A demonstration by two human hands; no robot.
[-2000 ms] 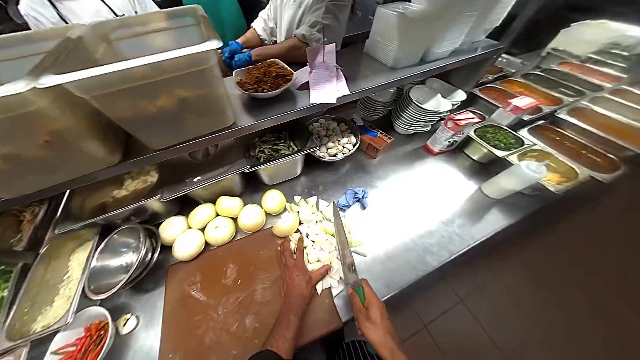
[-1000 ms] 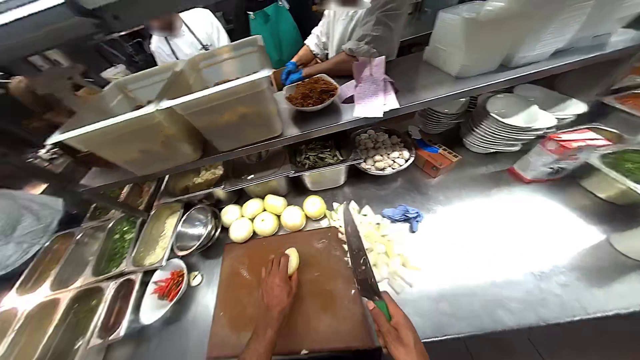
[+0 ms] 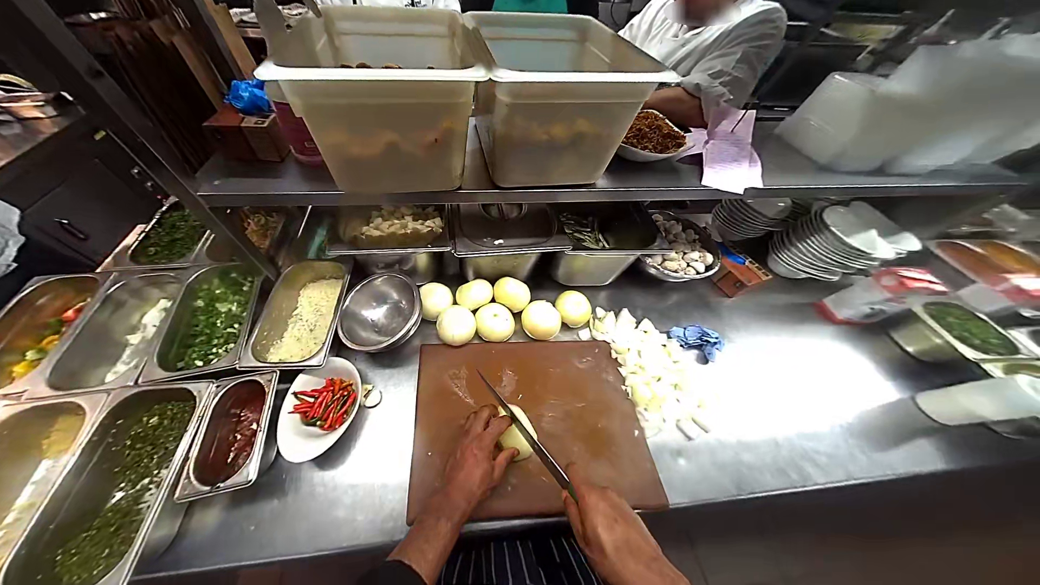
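On the brown cutting board lies a peeled onion, with my left hand holding it from the left. My right hand grips a kitchen knife by its green handle, mostly hidden by the fingers; the blade slants up and left across the onion. Several whole peeled onions sit just behind the board. A heap of cut onion pieces lies along the board's right edge, beside a crumpled blue cloth or glove.
Metal bowls, a white dish of red chillies and metal food pans stand at left. Above, a metal shelf carries plastic tubs. Stacked plates are at right. A person in white stands across the counter.
My right hand has brought the knife from the cut onion pieces over to the onion on the board. Two seconds ago both hands were at the cut pieces. The view has swung left.
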